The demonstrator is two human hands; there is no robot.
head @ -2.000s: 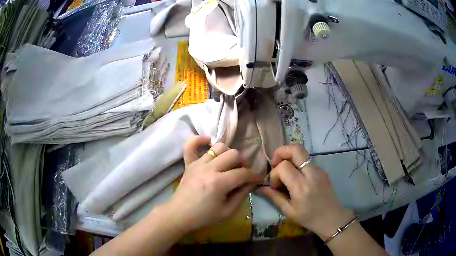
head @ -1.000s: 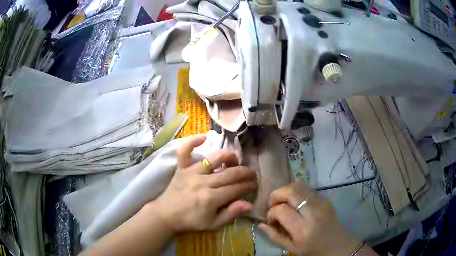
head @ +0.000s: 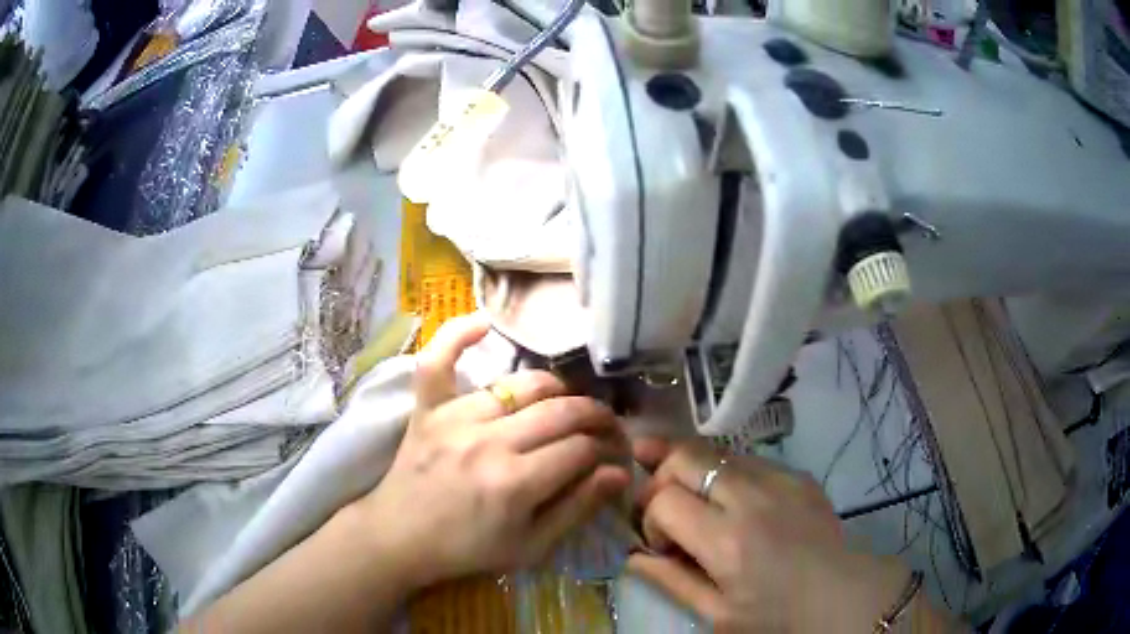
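Note:
The pale garment panel [head: 291,514] runs from the lower left under my left hand towards the needle area. My left hand [head: 496,464] is on the cloth just in front of the machine head, fingers curled over it. My right hand [head: 731,526] is close beside it on the right, fingertips pinched at the edge of the tan-brown facing strip [head: 620,386]. Most of the strip is hidden by my hands and the machine head [head: 657,211]. The presser foot and needle cannot be made out.
A pale panel stack [head: 161,359] with frayed ends lies left. A tan strip stack [head: 985,421] with loose dark threads lies right. Pale sewn work [head: 508,173] is heaped behind the machine head. Yellow tape [head: 440,279] is on the table. Olive-green bundles [head: 43,545] hang far left.
The view has shifted closer to the machine head. My hands have moved up with the cloth towards the needle area. My right fingers have come nearer my left ones than a second ago.

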